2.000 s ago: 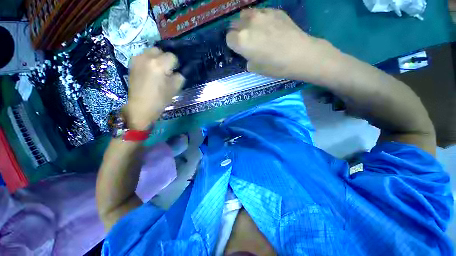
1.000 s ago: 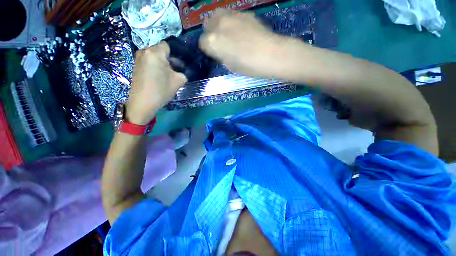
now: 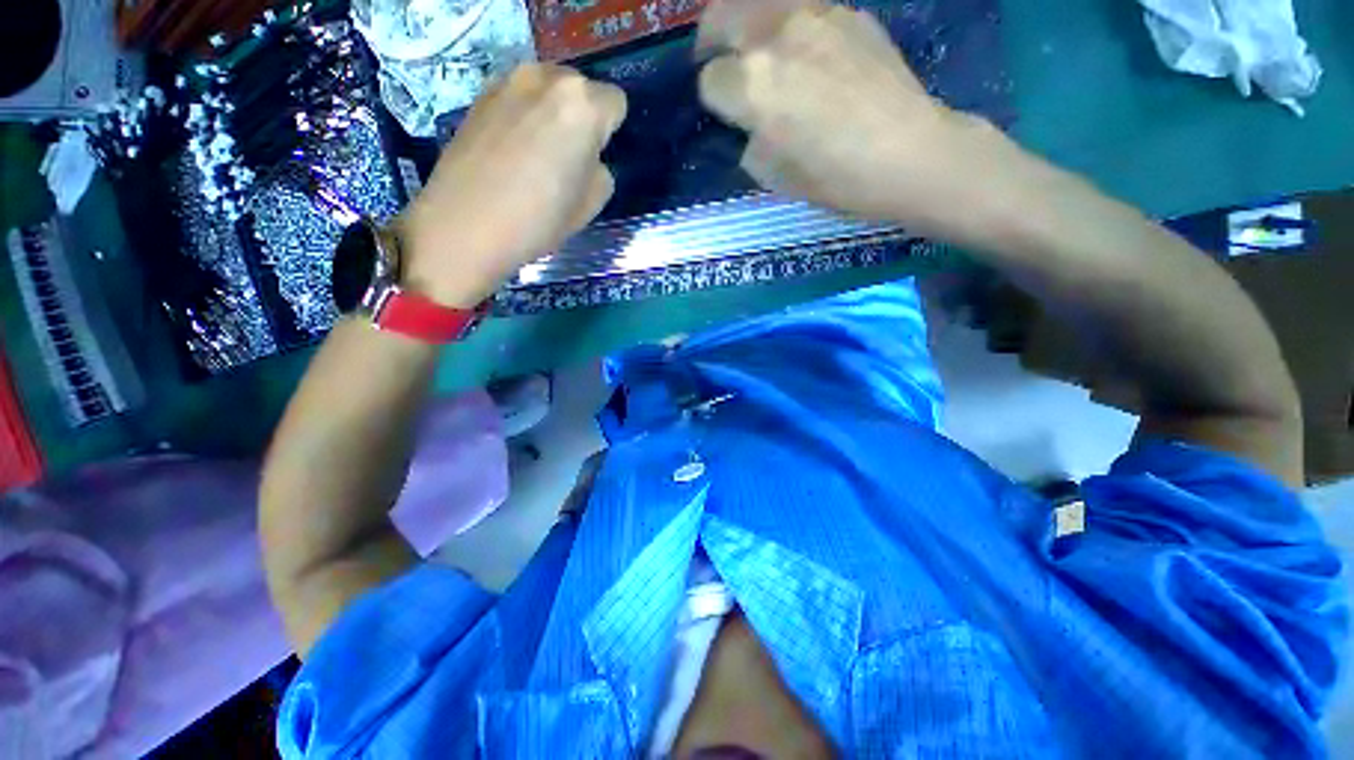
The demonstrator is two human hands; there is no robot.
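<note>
A silvery finned heat sink (image 3: pixel 713 235) lies along the front of a dark jig (image 3: pixel 653 134) at the bench's near edge, pale lettering on the strip in front. My left hand (image 3: pixel 527 156), with a watch and a red band at the wrist, is over the jig's left part, fingers curled. My right hand (image 3: pixel 802 97) is over the jig's middle, fingers curled, partly blurred at the top. The fingertips of both hands are hidden, and I cannot tell what they hold.
A black tray (image 3: pixel 275 223) of shiny screws with white-tipped black pieces is at left. A crumpled white cloth (image 3: pixel 446 60) is behind it. An orange-brown jig (image 3: pixel 609 23) is at the top. A white crumpled piece (image 3: pixel 1240 45) lies at right, above a cardboard box (image 3: pixel 1314 312).
My hands have moved apart. My left hand has moved up and right, my right hand to the right. The black thing seen between them a second ago no longer shows there.
</note>
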